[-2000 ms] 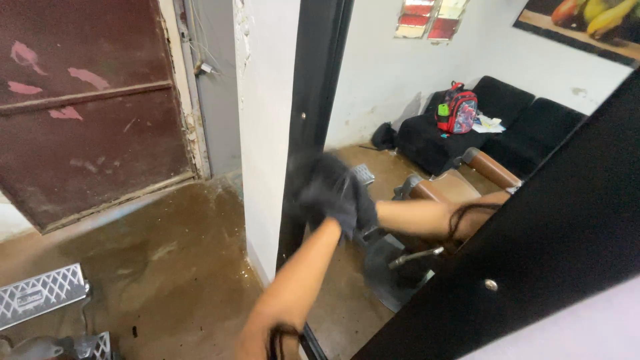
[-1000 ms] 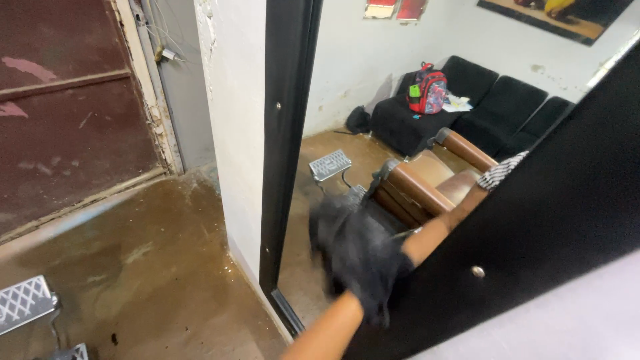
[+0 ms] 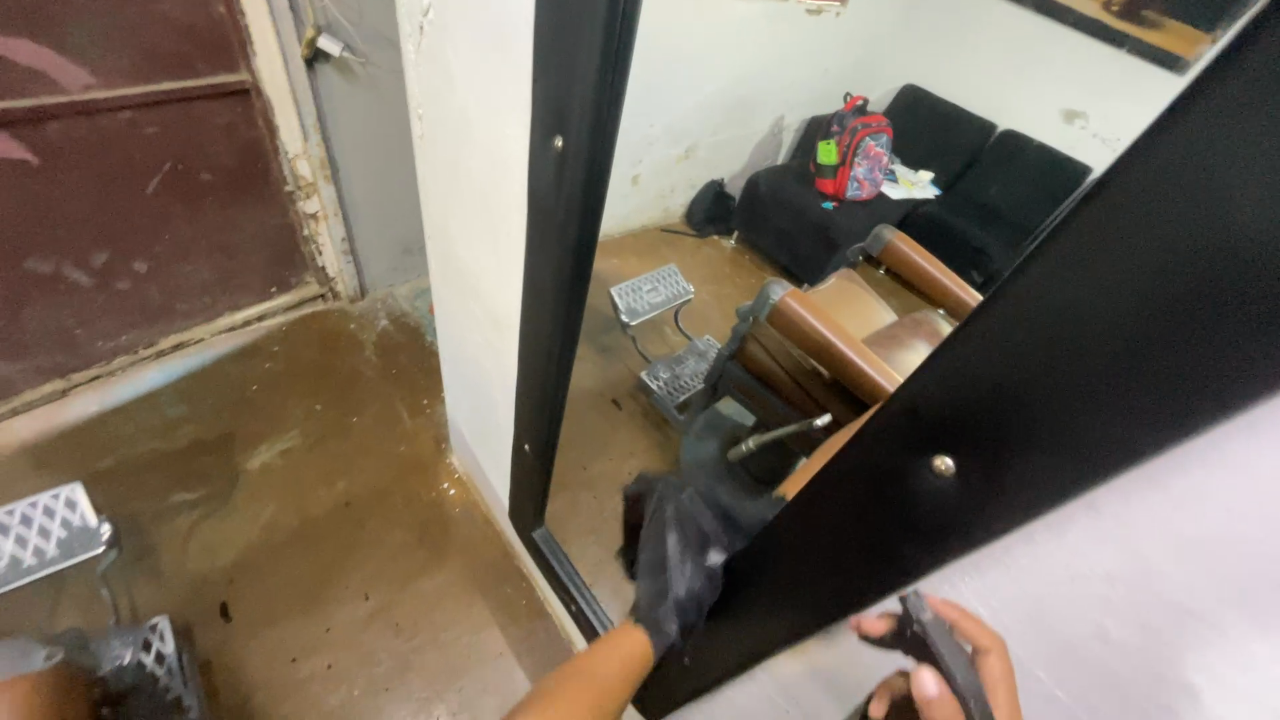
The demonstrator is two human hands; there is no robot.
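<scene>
A tall mirror (image 3: 650, 400) in a black frame (image 3: 900, 440) leans across the view. My left hand (image 3: 685, 560), covered in black material that may be a glove or a cloth, is at the lower part of the glass beside the frame. Its reflection meets it there, and its fingers cannot be made out. At the bottom right, my right hand (image 3: 945, 665) has bare fingers closed around a slim dark object (image 3: 945, 650), close to the pale surface beside the frame. The rest of that hand is cut off by the image edge.
A metal footrest (image 3: 50, 535) stands at the left on the brown floor (image 3: 300, 510). A white wall edge (image 3: 475, 250) and a maroon door (image 3: 130, 200) are beyond. The mirror reflects a brown-armed chair (image 3: 830, 340), black seats (image 3: 930, 130) and a red backpack (image 3: 855, 155).
My left hand has moved down the mirror towards its bottom edge. My right hand with the slim dark object has come into view at the bottom right.
</scene>
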